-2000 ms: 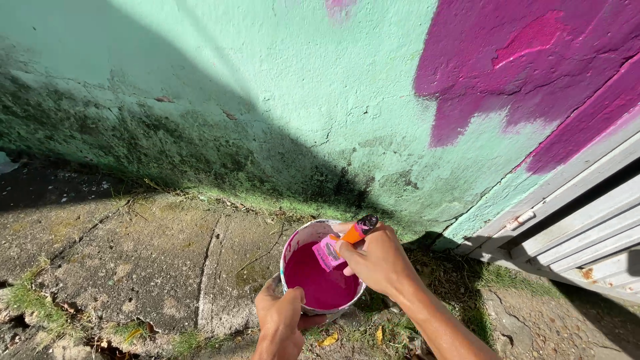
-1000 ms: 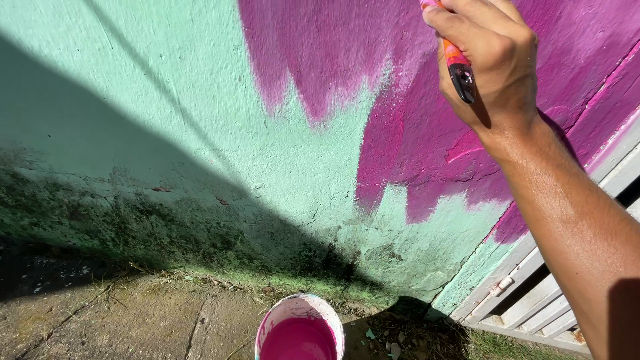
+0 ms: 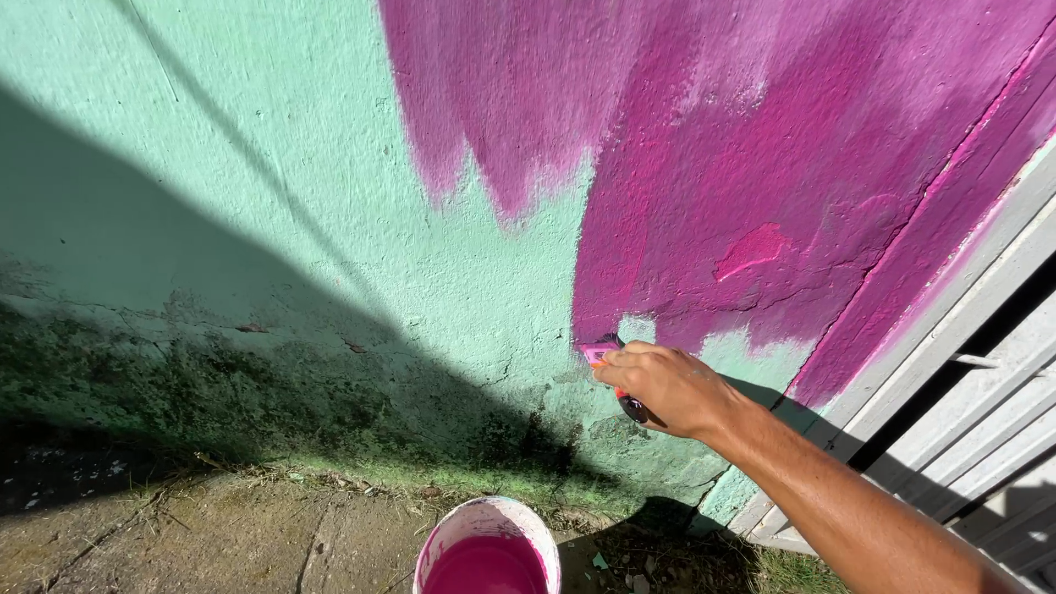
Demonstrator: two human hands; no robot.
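Observation:
My right hand (image 3: 664, 386) is closed around a paintbrush (image 3: 601, 353) with an orange and black handle. The brush's bristles rest against the wall at the lower left edge of the magenta paint (image 3: 709, 190). Around that paint the wall (image 3: 330, 165) is mint green. A white bucket (image 3: 429, 544) with magenta paint in it stands at the bottom centre, below and left of my right hand; its lower part is cut off by the frame. My left hand is out of view.
A white slatted metal gate (image 3: 982, 412) stands at the right. Dark moss or mould (image 3: 206, 396) covers the wall's base, much of it in shadow. Concrete paving (image 3: 231, 536) with dry grass along its edge runs below the wall.
My right hand has gone from the bucket up to the wall, then lower on it with the brush. Magenta now reaches further down near the brush. My left hand, earlier at the bucket, has left the view.

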